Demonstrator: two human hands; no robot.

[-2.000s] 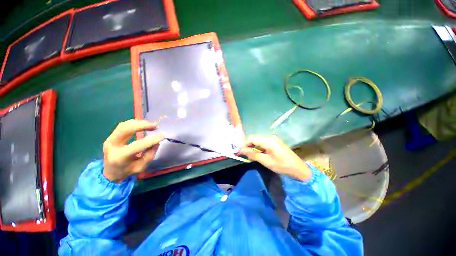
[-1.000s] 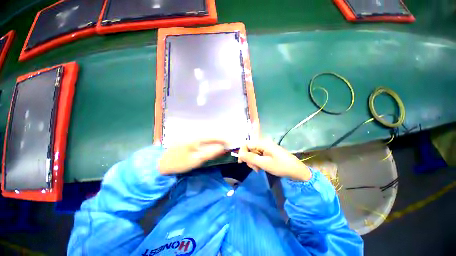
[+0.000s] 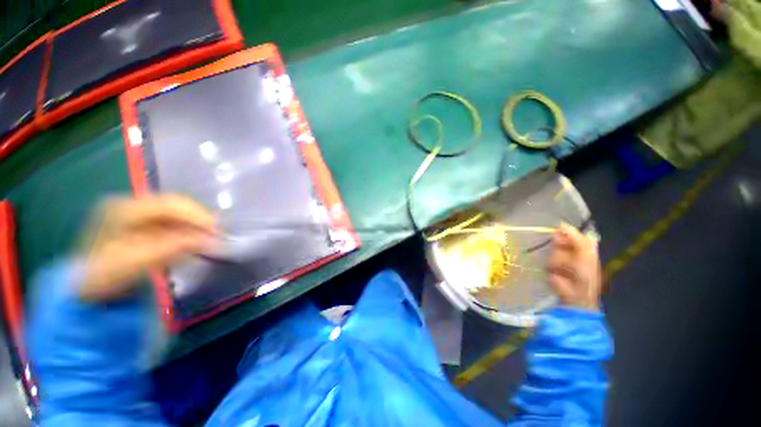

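Observation:
The grey panel (image 3: pixel 234 158) lies in its red-orange tray (image 3: pixel 313 154) at the bench's near edge. My left hand (image 3: pixel 146 238) is blurred over the panel's near left part; a thin dark line shows at its fingertips, too blurred to tell if it is held. My right hand (image 3: pixel 576 267) is over the right side of the whitish waste bucket (image 3: pixel 517 313), its fingers closed on a yellow liner strip (image 3: pixel 521 228) that stretches left across the bucket. Yellow scraps (image 3: pixel 480 258) lie inside the bucket.
Two strip coils, a looser one (image 3: pixel 480 125) and a thicker one (image 3: pixel 556 125), lie on the green bench (image 3: pixel 375 92) with tails towards the bucket. More panels in red trays (image 3: pixel 142 37) stand at far left and left. Olive-green cloth (image 3: pixel 701 125) shows beyond the bench's right end.
My right hand has moved right, from the panel's near corner to over the bucket, with yellow liner now at its fingers. My left hand has moved left. The view has shifted right and tilted.

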